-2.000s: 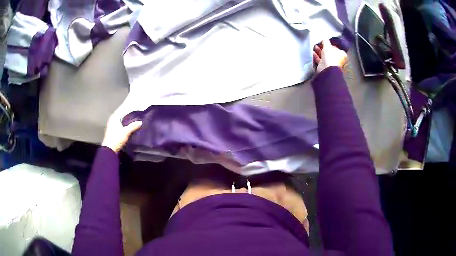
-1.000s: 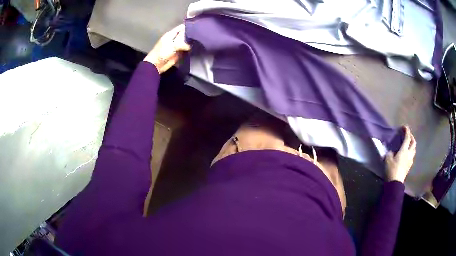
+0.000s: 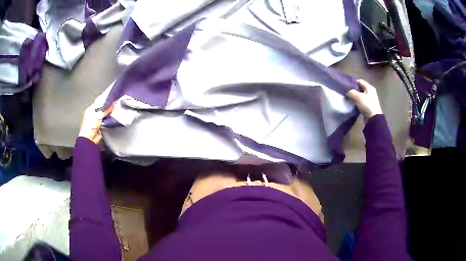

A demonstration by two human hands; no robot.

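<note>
A large unfinished garment (image 3: 225, 71), pale lilac-white with purple parts, lies loosely over the table's front part, wrinkled and partly lifted. My left hand (image 3: 93, 122) grips its left edge, where purple and pale cloth bunch together. My right hand (image 3: 366, 99) grips a purple-edged corner on the right. Cloth hangs between both hands, and its lower edge reaches the table's front edge. Some fingertips are hidden by the cloth. A narrow pale strip (image 3: 291, 11) shows on the garment's inside near the top.
The steam iron (image 3: 375, 38) stands at the right of the grey-beige table (image 3: 61, 112), with its hose (image 3: 407, 84) running down right. Waiting garments (image 3: 33, 56) lie at the far left. A white wrapped block (image 3: 33, 216) and a cardboard box (image 3: 130, 229) are below left.
The purple layer between my hands has been brought up onto the table, and its pale side now shows. My right hand has risen, and the view has shifted back left.
</note>
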